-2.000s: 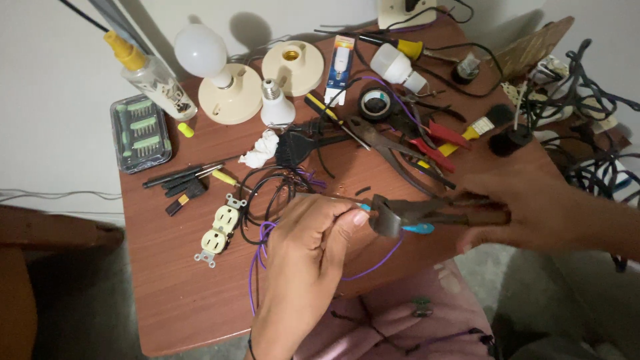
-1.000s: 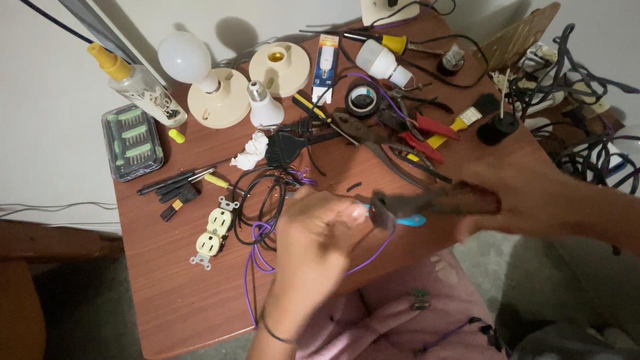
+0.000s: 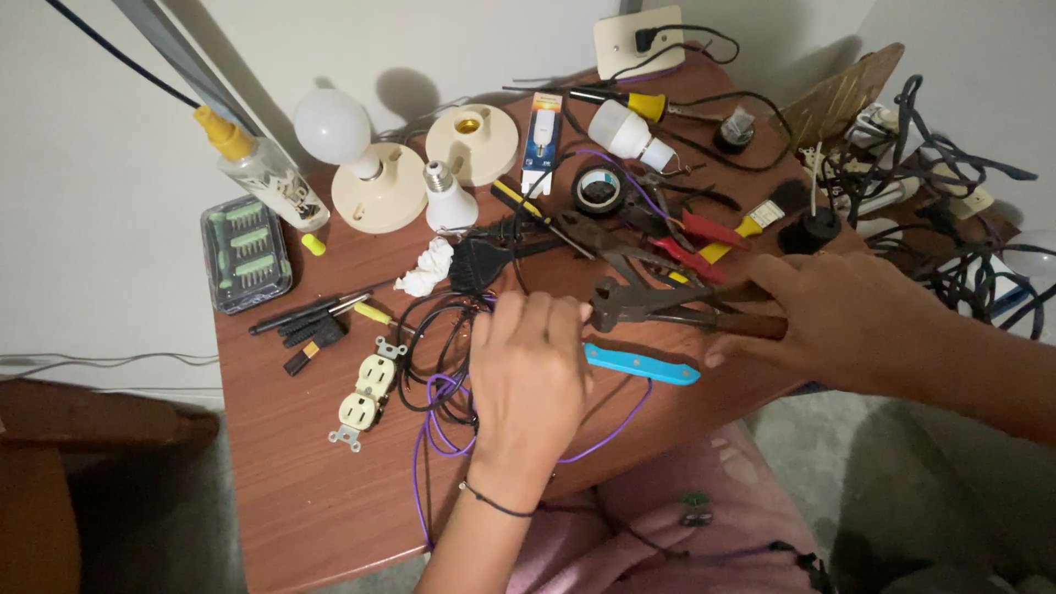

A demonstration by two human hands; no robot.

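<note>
My right hand [image 3: 825,322] grips the handles of rusty end-cutting pincers [image 3: 660,305]; their jaws lie just right of my left fingertips. My left hand [image 3: 528,371] is closed in a pinch, knuckles up, and hides what is between its fingers. A blue-handled knife [image 3: 642,364] lies on the table, its other end hidden behind my left hand. Purple wire [image 3: 615,429] loops beneath that hand. Coiled black wire [image 3: 429,355] lies left of it, beside a cream duplex outlet [image 3: 369,392].
Behind are pliers with red handles [image 3: 693,247], black tape [image 3: 599,190], lamp holders [image 3: 473,148], a bulb [image 3: 450,202] and a soldering iron [image 3: 643,106]. A paintbrush [image 3: 734,235] lies near my right wrist. Tangled cables [image 3: 982,247] fill the right side. A spray bottle [image 3: 272,181] stands at the left.
The blue handle, earlier beneath the pincers' jaws, now shows more fully below them. My left hand has turned knuckles up, and the pincers' jaws have come up off the handle.
</note>
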